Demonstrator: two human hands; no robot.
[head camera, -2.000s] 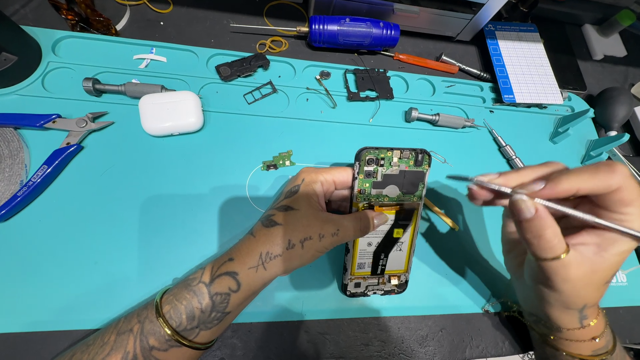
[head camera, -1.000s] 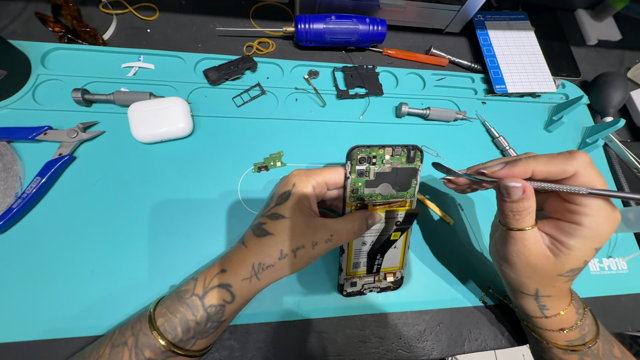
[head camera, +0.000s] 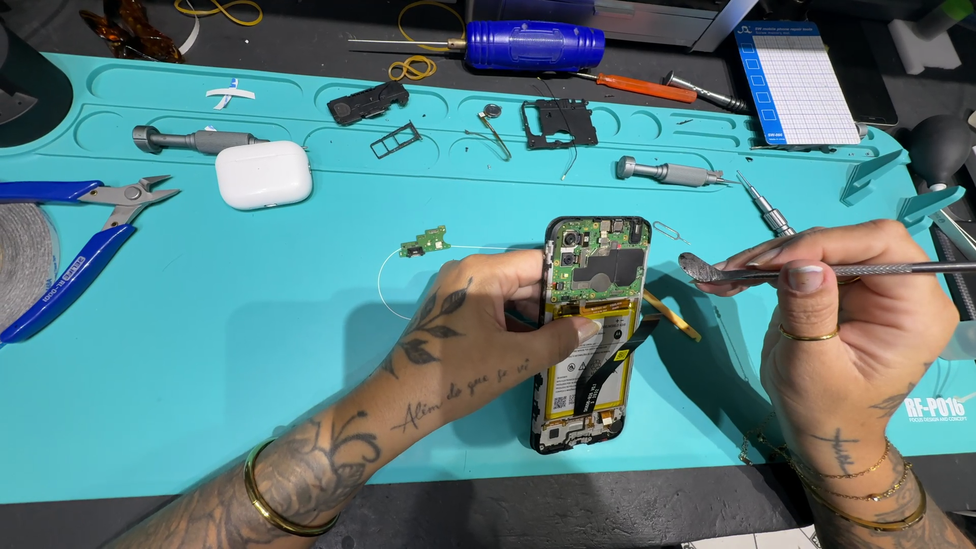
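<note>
My left hand (head camera: 488, 335) grips an opened smartphone (head camera: 595, 267) by its left side, the thumb lying on the battery (head camera: 568, 374). The phone is tilted up, its green main board showing at the top and a black flex cable (head camera: 610, 366) running over the battery. A gold-coloured flex strip (head camera: 672, 315) sticks out at its right. To the right, my right hand (head camera: 839, 305) holds a metal spudger (head camera: 877, 269) with a flat rounded tip, raised apart from the phone. A small green circuit board (head camera: 425, 242) with a thin white cable lies left of the phone.
Blue-handled cutters (head camera: 69, 286) and a white earbud case (head camera: 264, 175) lie at left on the turquoise mat (head camera: 229, 381). Across the back are precision screwdrivers (head camera: 671, 172), a black speaker module (head camera: 367, 103), a SIM tray (head camera: 396, 140), a black frame (head camera: 560, 123) and a gridded pad (head camera: 797, 84).
The spudger's blade is now turned with its flat, rounded face in sight; two seconds ago it looked thin. My left hand keeps its hold on the phone.
</note>
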